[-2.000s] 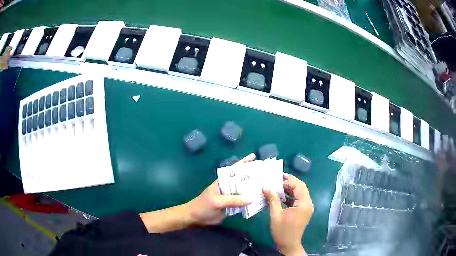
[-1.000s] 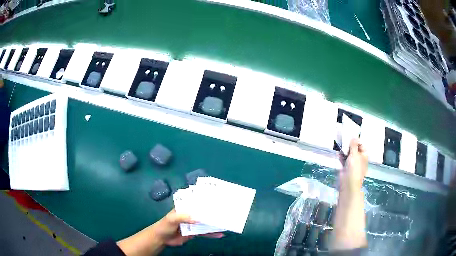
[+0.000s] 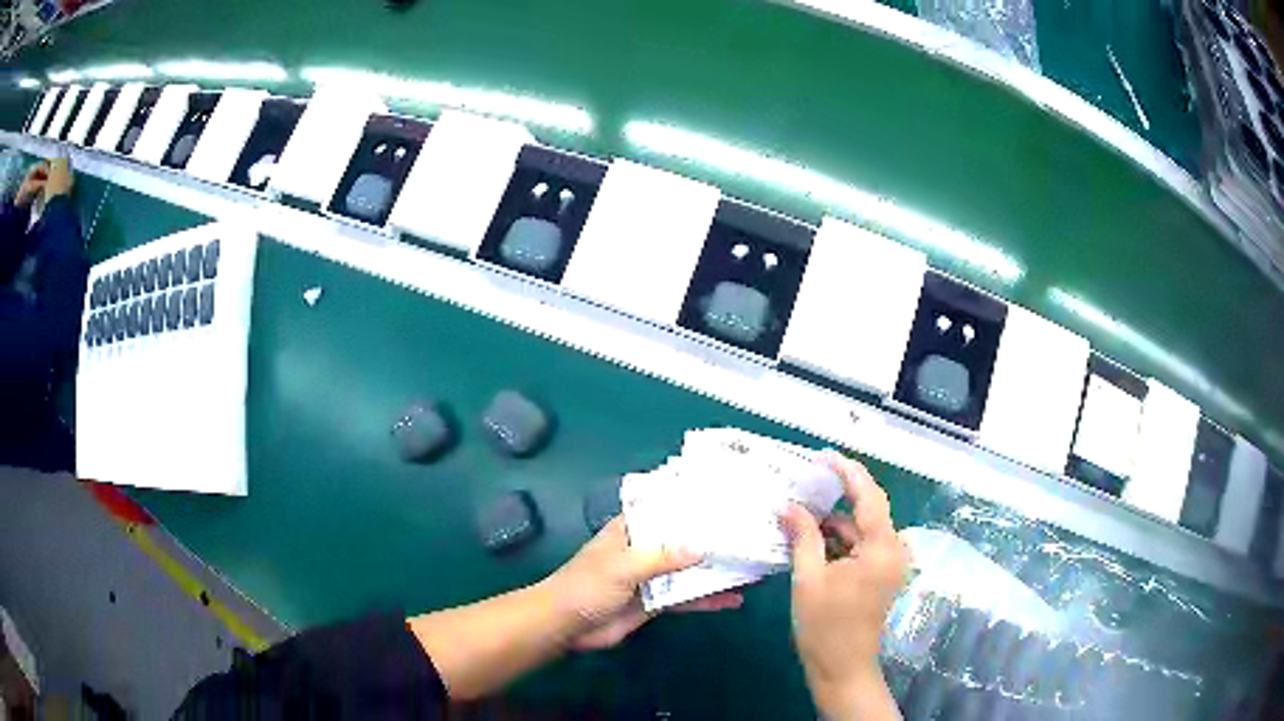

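My left hand (image 3: 610,580) holds a fanned stack of white printed cards (image 3: 725,510) low in the middle of the view. My right hand (image 3: 852,571) pinches the stack's right edge with thumb and fingers. Loose dark grey charging cases (image 3: 517,423) lie on the bench left of the stack; one is partly hidden by it. Open boxes with black trays (image 3: 738,289), each with two small white earbuds above a grey case, stand on the belt between white lids (image 3: 644,242). One box at the right has a white card (image 3: 1111,423) inside.
A white tray of cases (image 3: 165,373) lies at the left, beside another person's hands and dark sleeve. Clear plastic wrap (image 3: 1084,571) covers a blister tray at the lower right. A pale rail (image 3: 592,345) edges the belt. A small white scrap (image 3: 313,296) lies on the bench.
My right hand has come back from a box on the right to the stack; a white card now lies in a box there. The stack appears further right in view.
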